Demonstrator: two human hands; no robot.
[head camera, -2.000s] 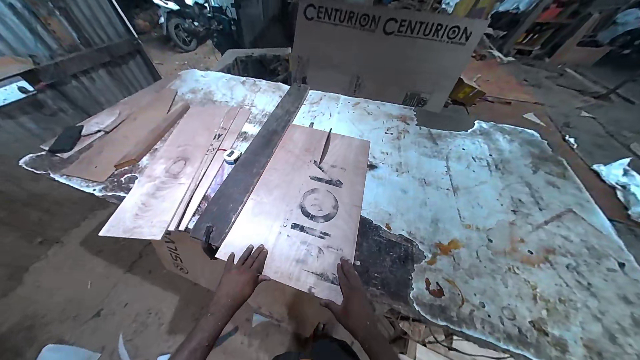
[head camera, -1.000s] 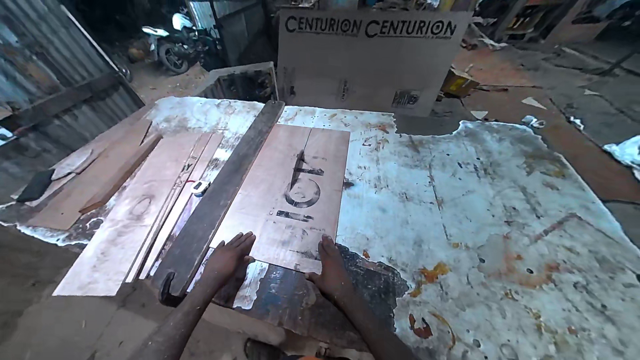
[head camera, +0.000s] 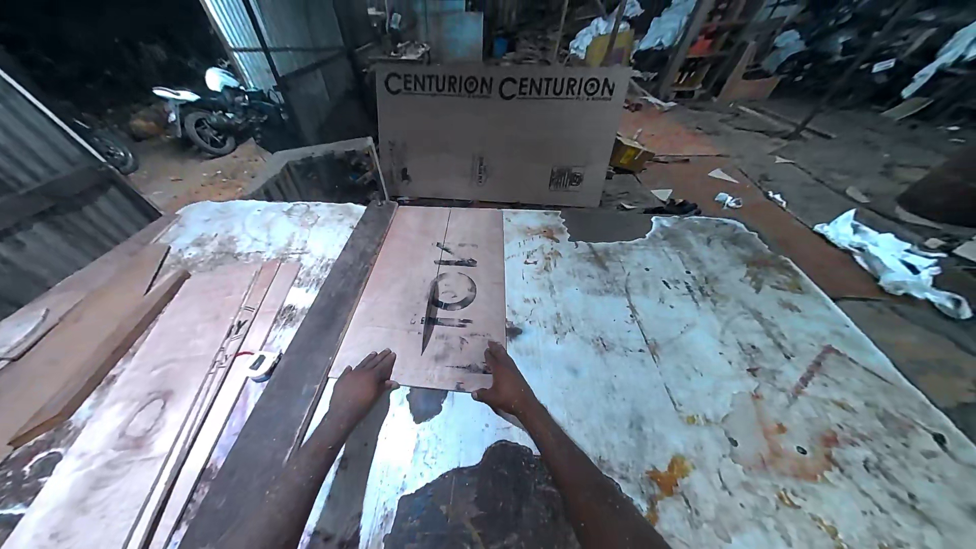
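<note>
A thin plywood panel (head camera: 396, 305) with stencilled black letters lies flat on the worktable (head camera: 595, 366), its left side along a long dark wooden board (head camera: 305, 343). My left hand (head camera: 364, 381) rests with spread fingers at the panel's near left corner. At the near right corner is my right hand (head camera: 505, 385), its fingers along the right edge and its thumb at the near edge. A crack or dark line runs down the panel's upper part. Left of the dark board, a white tape measure (head camera: 263, 366) sits on narrow wood strips (head camera: 221, 381).
More plywood pieces (head camera: 137, 374) and a thicker plank (head camera: 99, 358) lie at the left. A large printed board (head camera: 496, 137) stands upright beyond the table's far edge. A motorcycle (head camera: 217, 114) is parked at the back left, and a white cloth (head camera: 892, 252) lies on the floor at right.
The panel has moved away from me along the dark board, toward the table's far edge, with both hands at its near end. The view has shifted.
</note>
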